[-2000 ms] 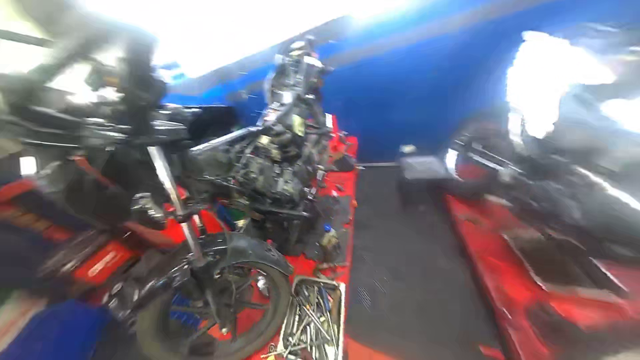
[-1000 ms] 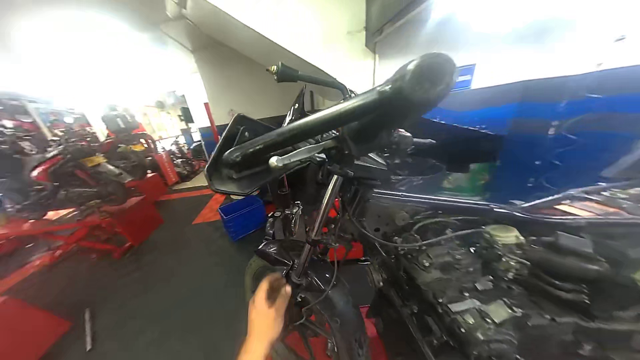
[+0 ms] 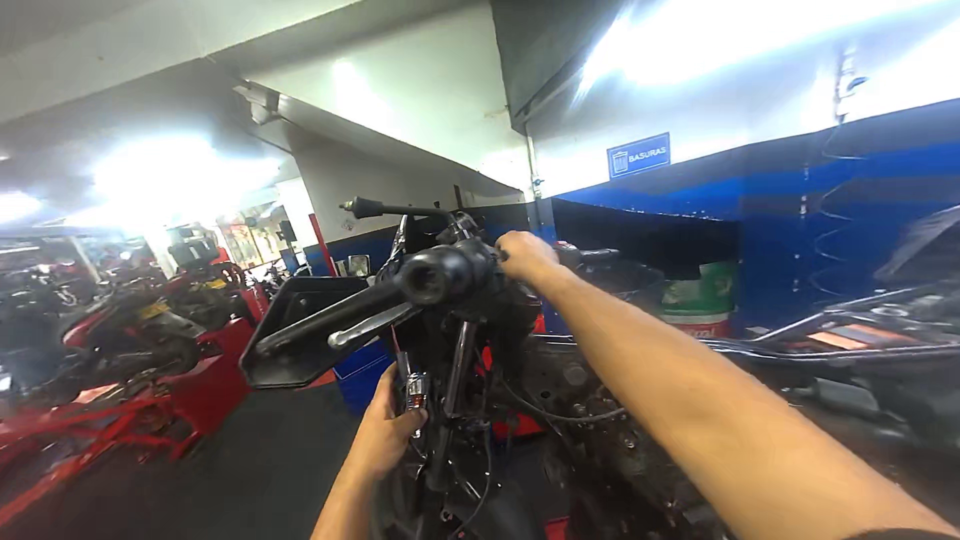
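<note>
My left hand (image 3: pixel 390 424) is low beside the motorcycle's front fork, its fingers around a small clear and orange part that looks like a turn signal (image 3: pixel 416 391). Above it are the black handlebar grip (image 3: pixel 435 276), a silver lever (image 3: pixel 371 326) and a black mirror (image 3: pixel 300 330). My right hand (image 3: pixel 525 253) reaches across to the handlebar area behind the grip. Its fingertips are partly hidden, so whether it holds something is unclear. The chrome fork tube (image 3: pixel 460 367) stands just right of my left hand.
The stripped motorcycle frame and engine (image 3: pixel 622 450) lie at the right under my right arm. A blue crate (image 3: pixel 364 375) is behind the fork. Red lift stands (image 3: pixel 210 367) with motorcycles are at the left. A green and white bucket (image 3: pixel 697 300) stands by the blue wall.
My right hand has come into view at the handlebar. My left hand has moved up from lower on the fork to the small clear and orange part. The view has swung greatly since the earliest frame.
</note>
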